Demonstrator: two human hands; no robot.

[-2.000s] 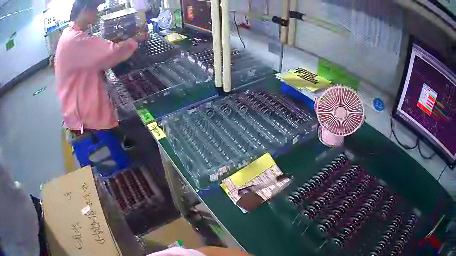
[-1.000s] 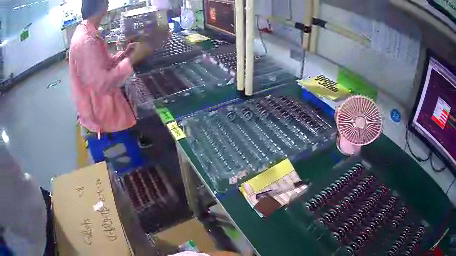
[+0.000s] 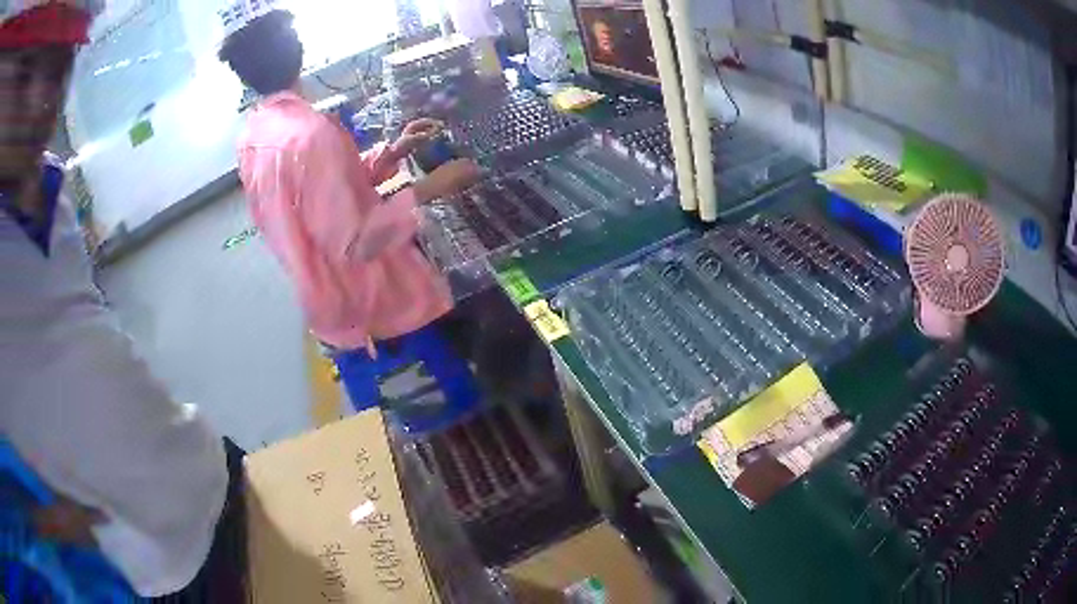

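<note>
Neither of my hands is in view. Nearest in front of me, a tray [image 3: 880,519] with rows of small round components and red wires lies on the green bench at the lower right, cut off by the picture's edge. A yellow and white record sheet [image 3: 779,427] with a brown piece [image 3: 765,477] on it lies left of it. A large clear blister tray [image 3: 709,325] lies behind the sheet, with components in its far right rows.
A pink fan [image 3: 954,254] stands behind the trays. A person in pink [image 3: 337,224] works at the neighbouring bench. A person in white [image 3: 106,389] is close at left. A cardboard box [image 3: 331,513] and blue stool [image 3: 413,372] stand beside the bench.
The view has turned left, so the bench has shifted right and the monitor is almost out of the picture. The person in white shows much more. The pink sleeve at the bottom edge is gone.
</note>
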